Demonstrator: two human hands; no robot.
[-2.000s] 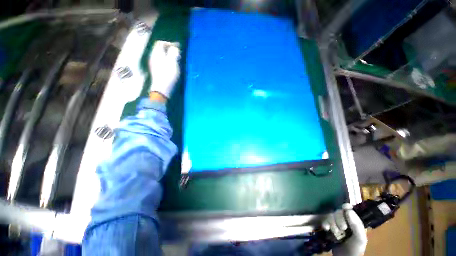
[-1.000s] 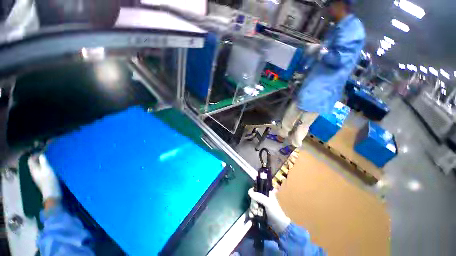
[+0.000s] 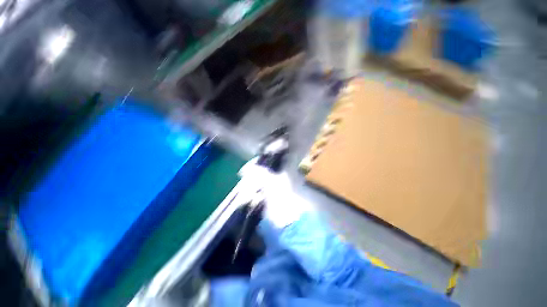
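Note:
The frame is strongly blurred. A large glossy blue enclosure [image 3: 102, 186] lies at the left, its dark near edge facing the green mat [image 3: 195, 204]. My right hand [image 3: 279, 195], in a white glove, is beyond the mat's right edge at the frame's aluminium rail. It is closed round the electric screwdriver [image 3: 273, 157], whose dark body shows above the hand and partly below it. The screwdriver's tip cannot be made out. My left hand is not in view.
A cardboard-topped pallet [image 3: 402, 174] lies on the floor at the right. Blue boxes [image 3: 465, 39] stand beyond it. Part of a person in light clothing [image 3: 339, 45] shows at the top. A green-edged bench [image 3: 210, 39] is at the upper left.
The view has swung right and down. The left hand, earlier beside the enclosure's left edge, has left the picture. The right hand still holds the screwdriver near the rail.

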